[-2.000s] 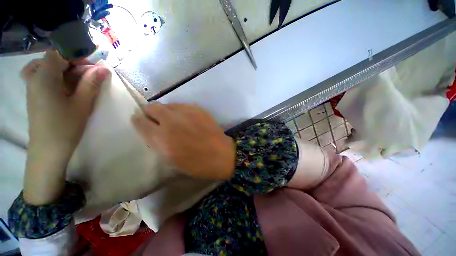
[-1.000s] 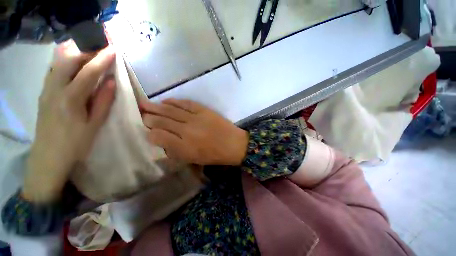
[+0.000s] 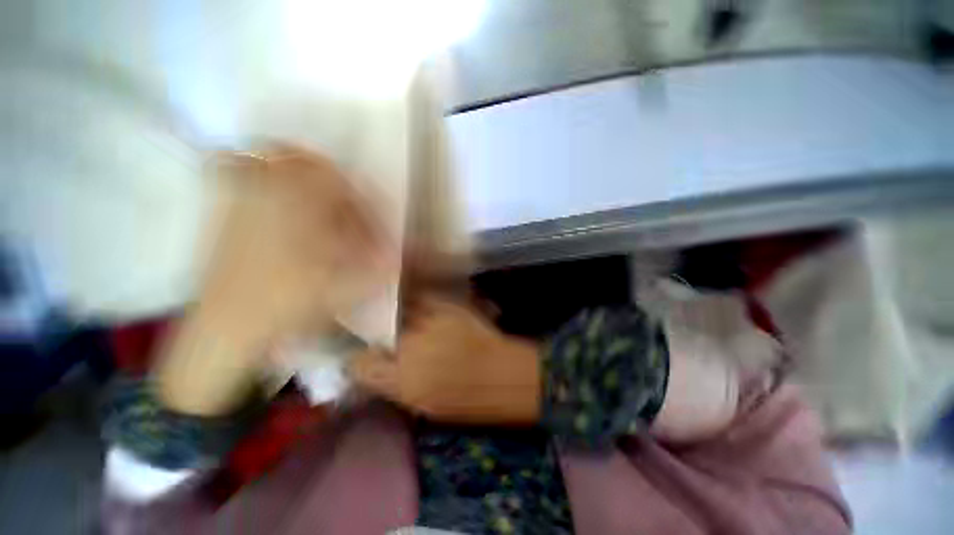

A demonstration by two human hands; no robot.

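Observation:
The frame is strongly blurred. A cream fabric panel (image 3: 361, 136) runs from the lamp glare at the top down between my hands. My left hand (image 3: 288, 246) is on the panel's left side, fingers bent; its grip is too blurred to tell. My right hand (image 3: 450, 361) is at the panel's lower end, below the table edge, with its fingers closed around the fabric. The needle area is lost in the glare.
The white table strip (image 3: 690, 136) lies to the right, with the grey front edge (image 3: 669, 225) below it. Cream pieces (image 3: 837, 334) hang over red at the right. A red bin (image 3: 274, 439) and a bit of pale cloth show below my left hand.
The view has swung, so the table edge lies flatter and the machine head is out of sight. My left hand has left the needle area and come down; my right hand is lower on the fabric.

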